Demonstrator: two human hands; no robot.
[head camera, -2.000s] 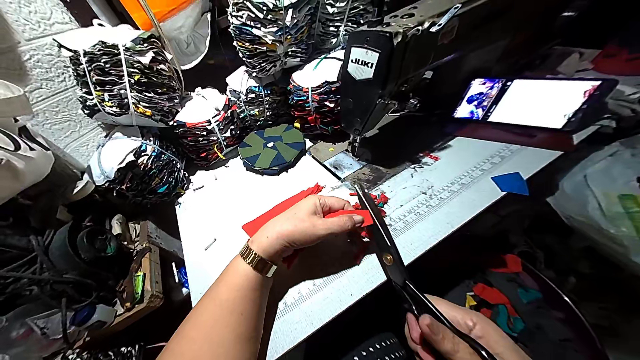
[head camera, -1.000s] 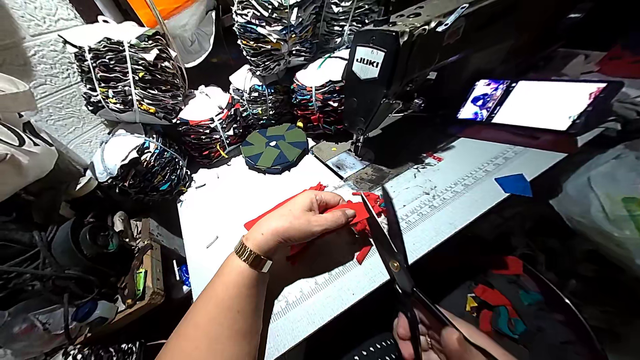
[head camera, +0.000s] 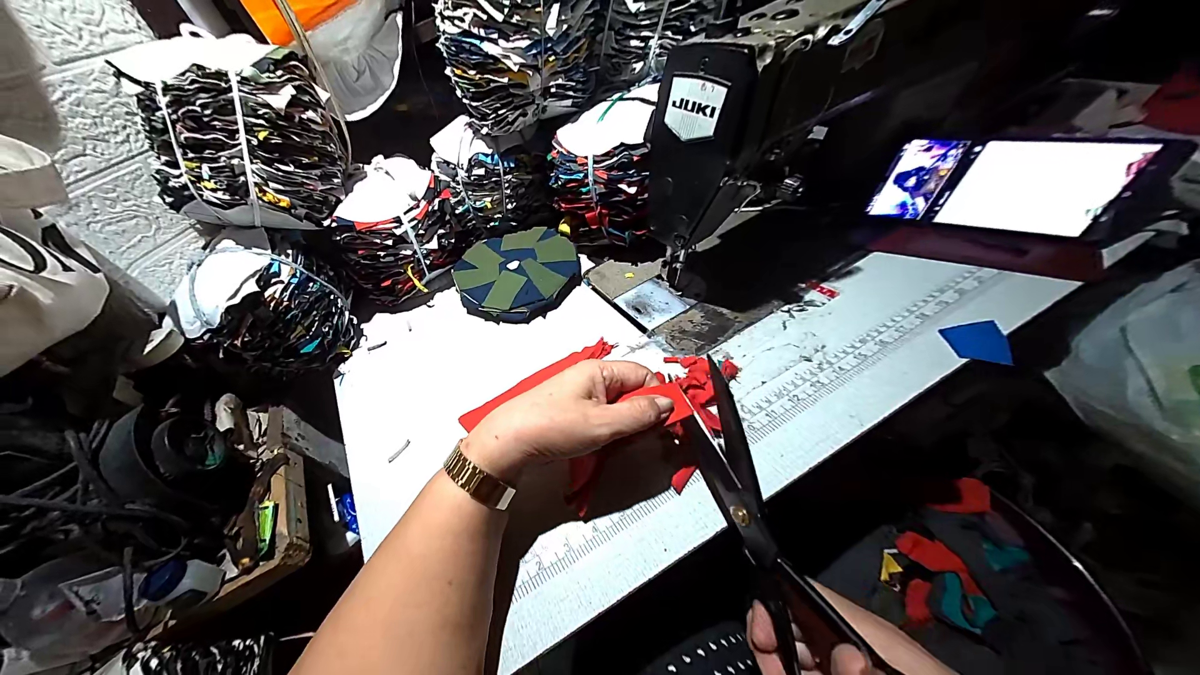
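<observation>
My left hand (head camera: 600, 408), with a gold-coloured watch on its wrist, pinches a piece of red fabric (head camera: 677, 401) above the white table. Fabric shears (head camera: 741, 516) are in my right hand (head camera: 797, 647) at the bottom edge, their blades parted, with the tips beside the red fabric. Small red scraps (head camera: 703, 375) lie right behind the blades. Another flat red fabric strip (head camera: 539, 382) rests behind my left hand. Part of my right hand is hidden by the shear handles and cut off by the frame.
A black Juki sewing machine (head camera: 703, 141) stands behind the table (head camera: 412, 506), which bears ruler markings. A round green and blue fabric pad (head camera: 517, 274) sits left of its needle. Tied fabric bundles (head camera: 244, 131) line the back. At right are a lit phone (head camera: 1031, 187), a blue scrap (head camera: 977, 342) and a bin holding scraps.
The shears have changed angle and blade spread at the red fabric. My left hand stays in about the same place, still pinching the fabric.
</observation>
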